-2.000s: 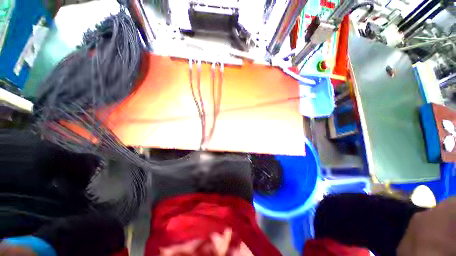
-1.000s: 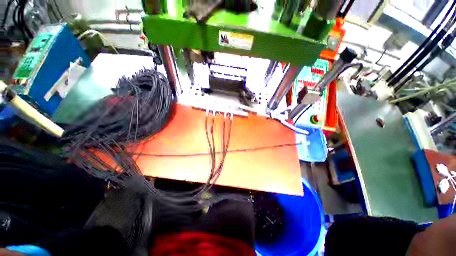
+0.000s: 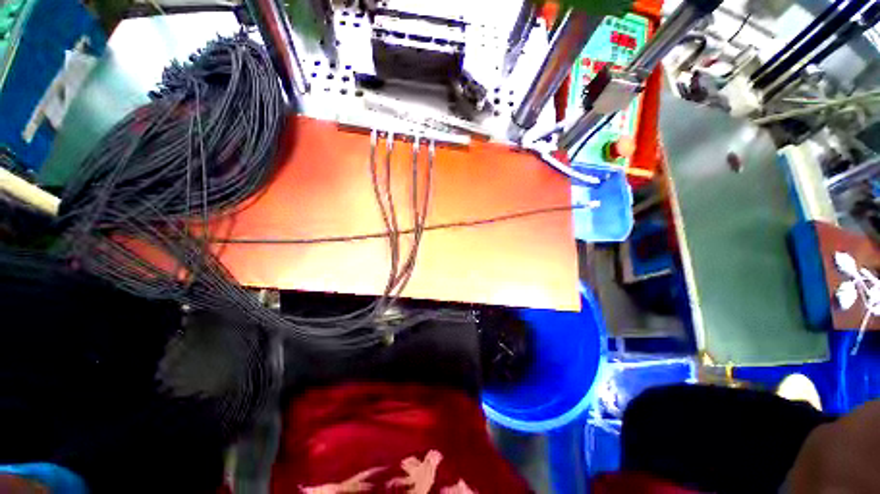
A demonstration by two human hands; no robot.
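A large bundle of black cables (image 3: 183,145) lies over the left part of the orange tabletop (image 3: 492,251), its loose strands hanging over the front edge. Several cable leads run from a narrow silver bar (image 3: 405,133) at the table's back edge, down to the front edge and over it. A single dark cable (image 3: 328,241) crosses the table to the small blue tray (image 3: 606,205) at the right. Neither of my hands shows. A dark sleeve (image 3: 714,434) and a bare patch of arm are cut off at the lower right; a blue band shows at the lower left.
The machine's metal columns (image 3: 555,72) stand behind the table. A green panel with red surround (image 3: 608,87) is at back right. A blue barrel (image 3: 550,381) with dark material stands under the table's right front corner. A green-topped table (image 3: 738,232) stands at the right.
The view first tilted up, showing the green machine head, then back down. The crossing cable and the leads at the silver bar look unmoved. No hand comes into view.
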